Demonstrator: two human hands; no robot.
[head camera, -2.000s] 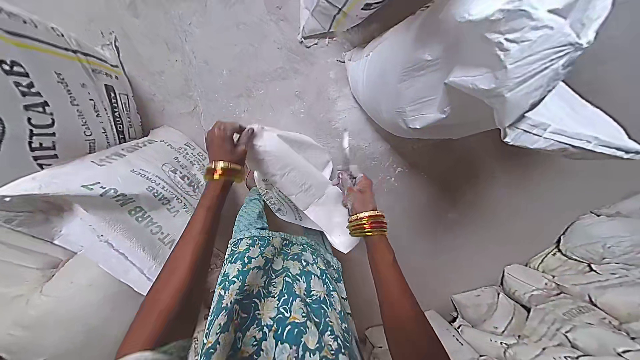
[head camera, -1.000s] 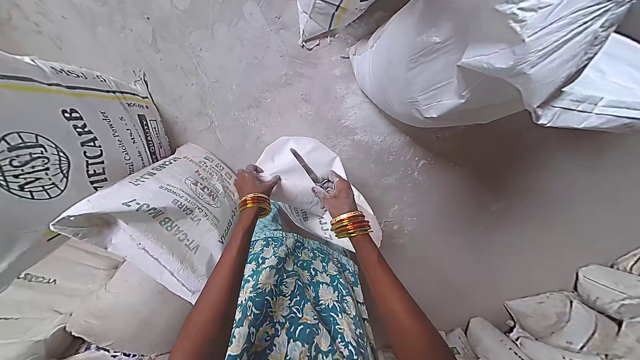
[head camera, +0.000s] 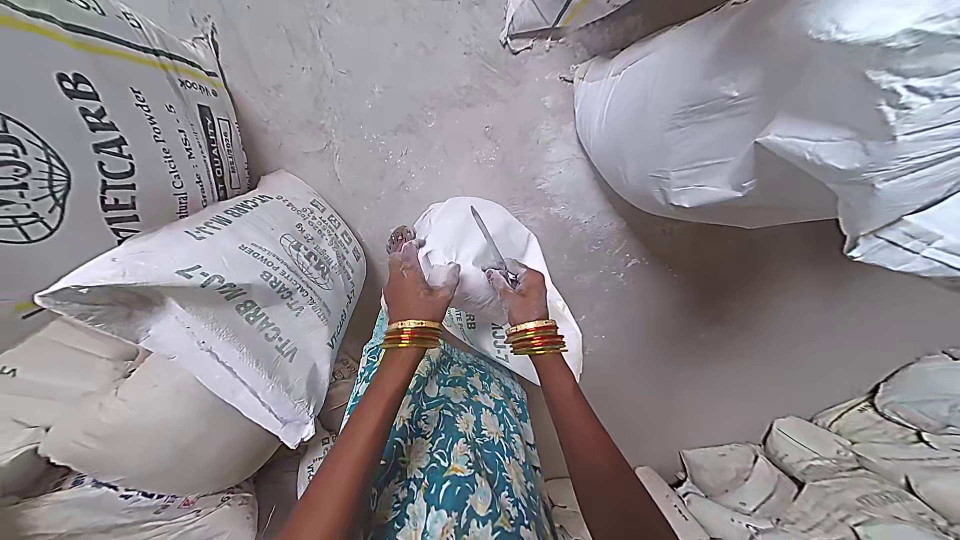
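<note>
A white woven sack (head camera: 517, 232) with green print lies over my lap and knees, its far part rounded. My left hand (head camera: 420, 281) grips the sack's fabric at its left side, thumb toward the middle. In my right hand (head camera: 517, 289) is a knife (head camera: 487, 236), its narrow blade pointing up and left above the white fabric; the handle is mostly hidden by the fingers. Bangles circle both wrists. Toes show just beyond my left hand. Close by on the left leans a printed white powder sack (head camera: 277, 277) with a folded edge.
A large printed sack (head camera: 150, 127) stands at the far left, above stacked dusty sacks (head camera: 165, 427). Big white sacks (head camera: 675, 127) bulge at the upper right. Several filled sacks (head camera: 817, 457) are piled at the lower right. Powder marks the grey floor (head camera: 360, 97).
Two seconds ago the sack was stretched between my hands; now it lies rounded over my lap. Since one second ago, my left hand has shifted its hold on the fabric. The knife remains in my right hand.
</note>
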